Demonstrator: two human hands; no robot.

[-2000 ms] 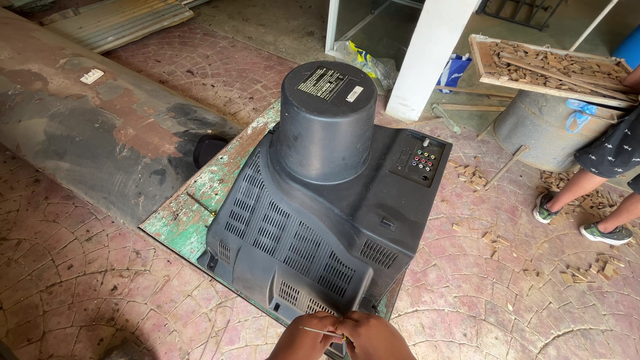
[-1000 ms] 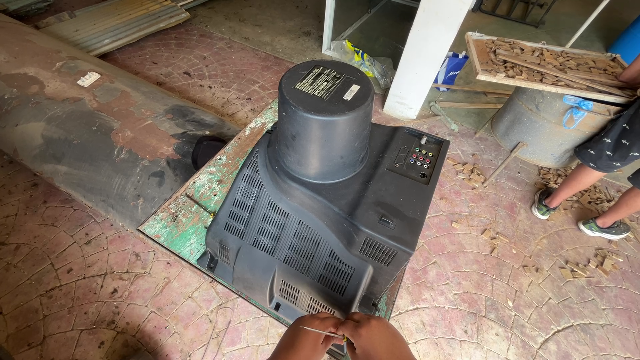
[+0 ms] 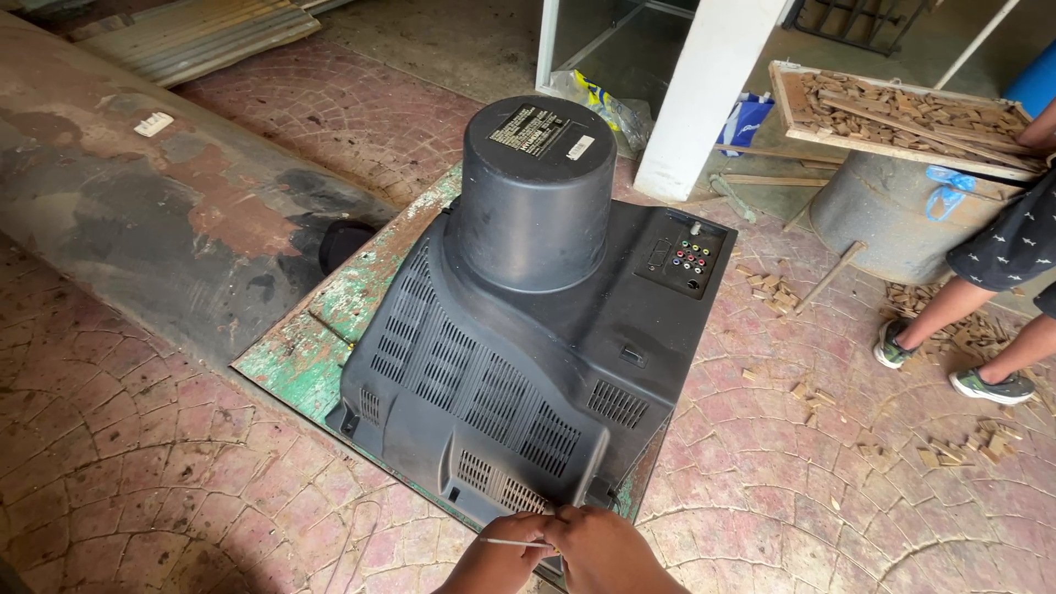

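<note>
A black CRT television (image 3: 511,330) lies with its back casing up on a board with flaking green paint (image 3: 309,363). My left hand (image 3: 503,553) and my right hand (image 3: 598,549) meet at the casing's near edge. A thin metal rod, perhaps a screwdriver shaft (image 3: 511,542), sticks out leftward between them; its other end is hidden in the fingers. Which hand grips it is hard to tell. Colored sockets (image 3: 691,257) show at the casing's right. Another thin rod with a yellowish end (image 3: 332,328) rests on the board, left of the vents.
A large rusty metal cylinder (image 3: 165,190) lies at the left. At the right, a person (image 3: 1002,247) stands by a drum (image 3: 883,214) with a tray of wood pieces (image 3: 907,111) on it. Wood chips (image 3: 961,450) lie on the paving. Behind the television is a white post (image 3: 705,99).
</note>
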